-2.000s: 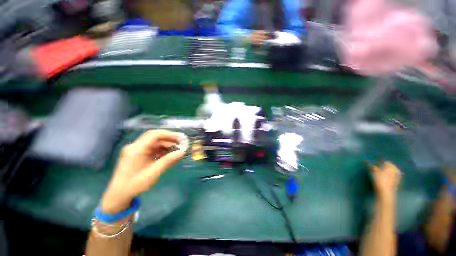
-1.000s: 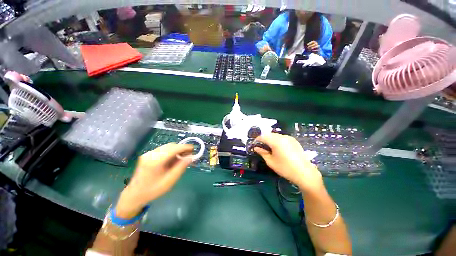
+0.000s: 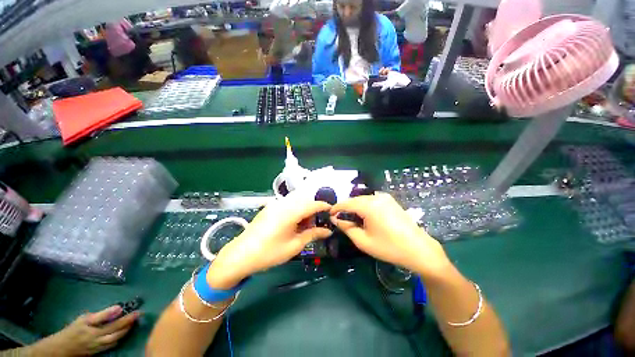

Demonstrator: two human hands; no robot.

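My left hand (image 3: 282,226) and my right hand (image 3: 383,226) meet in front of the black box (image 3: 341,247). Their fingertips close around a small dark unit (image 3: 324,220); its details are hidden by the fingers. Two black oval hoods (image 3: 325,194) stand at the box just beyond the hands. A white wipe (image 3: 324,178) is draped over the box. The off-white tape roll (image 3: 206,240) lies on the left clear tray (image 3: 174,237), partly behind my left wrist. A blue band and a bracelet are on my left wrist.
A white bottle (image 3: 291,164) with a yellow tip stands behind the box. A dark slim tool (image 3: 303,284), black cable and blue plug (image 3: 419,293) lie in front. Stacked trays (image 3: 104,216) are at left. Another person's hand (image 3: 90,333) holds a dark item at lower left.
My left hand has let go of the tape roll and moved right to meet my right hand at the box. Another person's hand has appeared at lower left. The view has shifted.
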